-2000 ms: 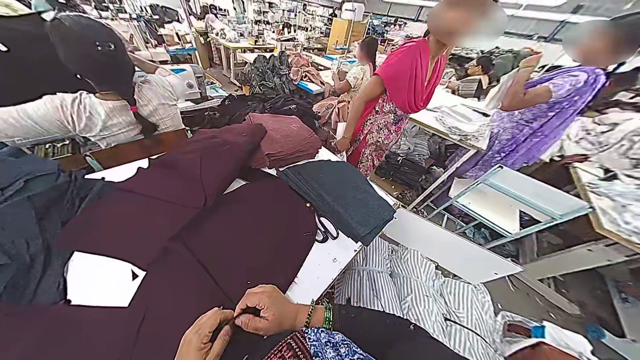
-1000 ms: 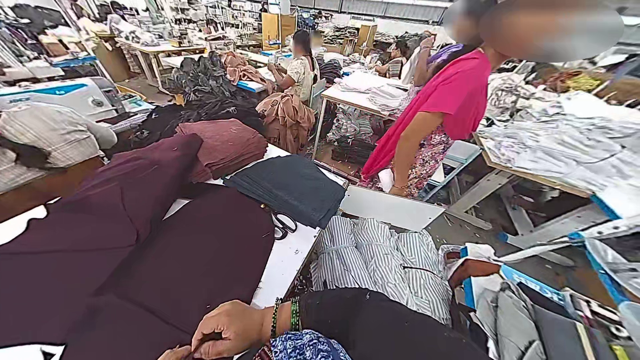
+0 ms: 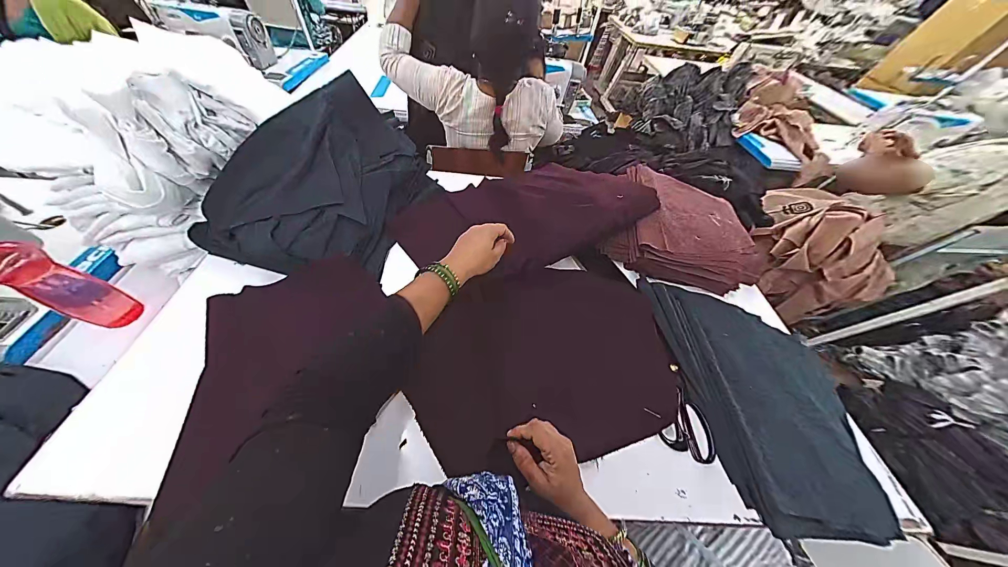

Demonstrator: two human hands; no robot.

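Note:
Dark maroon cloth panels (image 3: 551,346) lie on the white table. My left hand (image 3: 475,250), with a green beaded bracelet, reaches across them; its fingers are curled at the folded maroon cloth (image 3: 551,209), and whether they grip it is unclear. Nearer to me, my right hand (image 3: 545,461) pinches the maroon cloth near its lower edge between thumb and fingers. Black-handled scissors (image 3: 693,429) lie right of the panels, their blades hidden. Beside them is a stack of dark blue-grey cloth (image 3: 772,394). More maroon cloth (image 3: 260,339) spreads under my left arm.
A dark cloth pile (image 3: 307,173) and a dusty-pink cloth stack (image 3: 693,228) border the far side of the white table (image 3: 102,449). A red bottle (image 3: 71,287) is at left. Beyond the table a person (image 3: 480,94) sits facing away. White cloth is heaped at far left.
The view has swung left. My hands, close together two seconds ago, are now apart, the left one farther forward over the maroon cloth.

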